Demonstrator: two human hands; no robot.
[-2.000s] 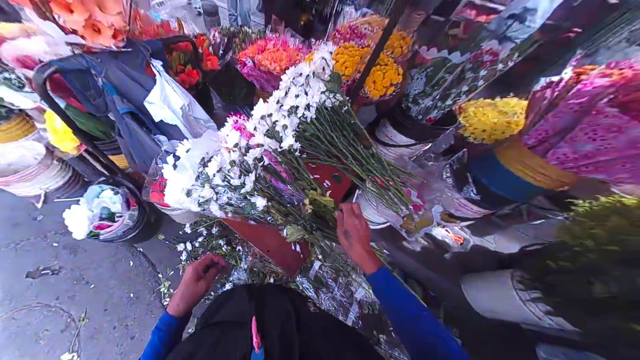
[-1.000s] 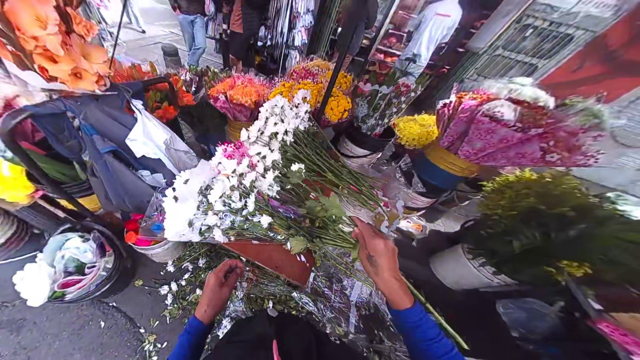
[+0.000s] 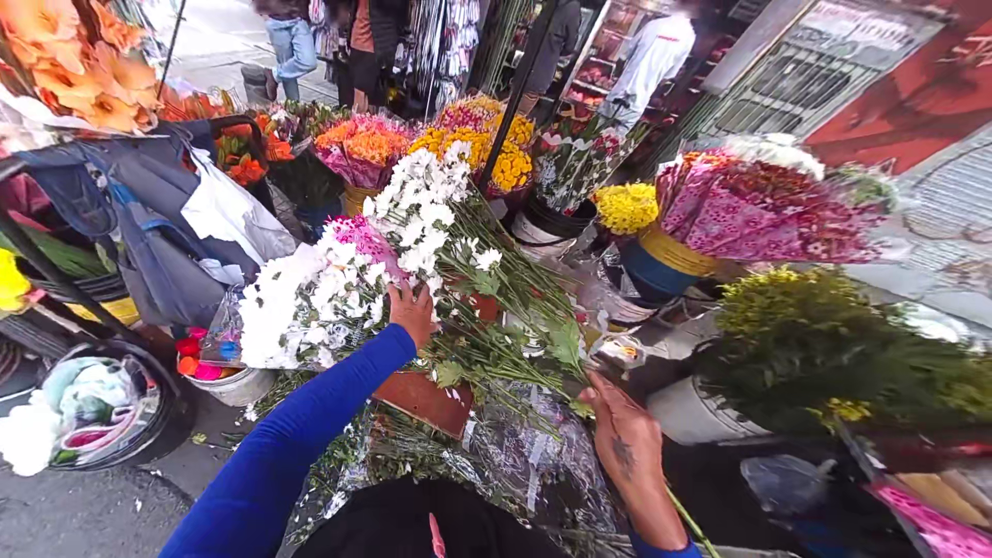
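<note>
White daisy-like flowers (image 3: 422,209) with long green stems (image 3: 527,287) lie in a heap across a reddish-brown board (image 3: 426,403). My left hand (image 3: 412,314) reaches into the white blooms, its fingers spread on or just above them; whether it grips a stem is hidden. Pink flowers (image 3: 364,240) lie just beyond it. Near the cut ends of the stems, my right hand (image 3: 624,442) has its thumb and fingers closed on a green flower stem (image 3: 686,515), which runs out below the hand toward the lower right. A broad green leaf (image 3: 566,341) is just above its fingertips.
Buckets of yellow flowers (image 3: 628,208) and pink-wrapped bouquets (image 3: 767,205) stand beyond the heap. On the right is a white bucket (image 3: 701,411) of greenery (image 3: 821,349). A dark bag (image 3: 155,225) hangs at left above a bucket of plastic wrap (image 3: 93,411). Several people stand in the background.
My left hand has moved up and forward from the near edge of the board into the white blooms. My right hand stays at the stem ends. The view has tilted up since the first frame.
</note>
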